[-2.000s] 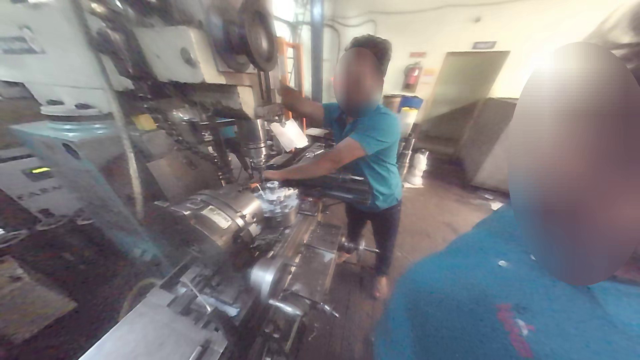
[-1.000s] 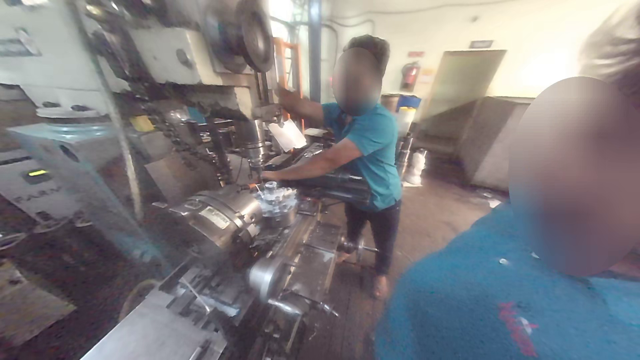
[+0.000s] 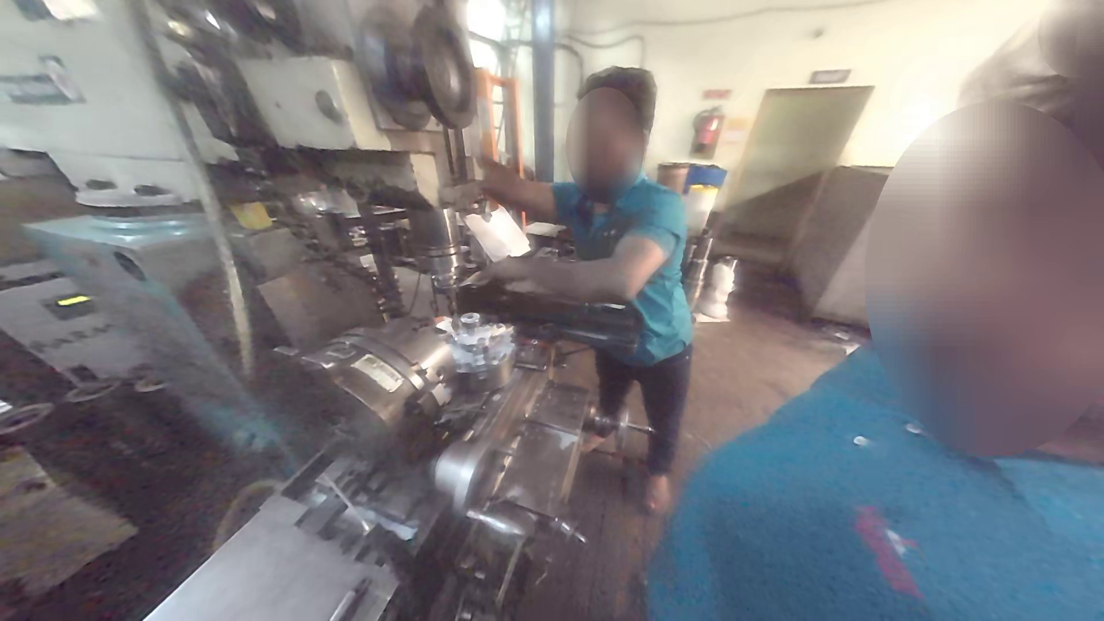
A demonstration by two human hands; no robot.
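Neither my left hand nor my right hand shows in the head view. Nearest below is a milling machine's table [image 3: 535,448] with a crank handle [image 3: 565,524] at its end. A cylindrical metal rotary fixture [image 3: 379,371] lies on the machine, with a bright round metal workpiece or clamp [image 3: 481,343] at its right. Above that workpiece hangs the spindle with its tool holder [image 3: 444,254]. A person in a teal shirt [image 3: 660,233] stands behind the machine, one arm raised toward the spindle head and the other stretched out beside the spindle.
Close on the right, another person in a blue shirt [image 3: 802,500] fills the view. A flat metal plate [image 3: 259,569] lies at the lower left. A pale blue machine cabinet [image 3: 147,285] stands left. Behind are a fire extinguisher [image 3: 708,131] and a large grey cabinet [image 3: 849,241].
The co-worker's lower hand, near the workpiece in the earlier frames, is now higher, beside the spindle.
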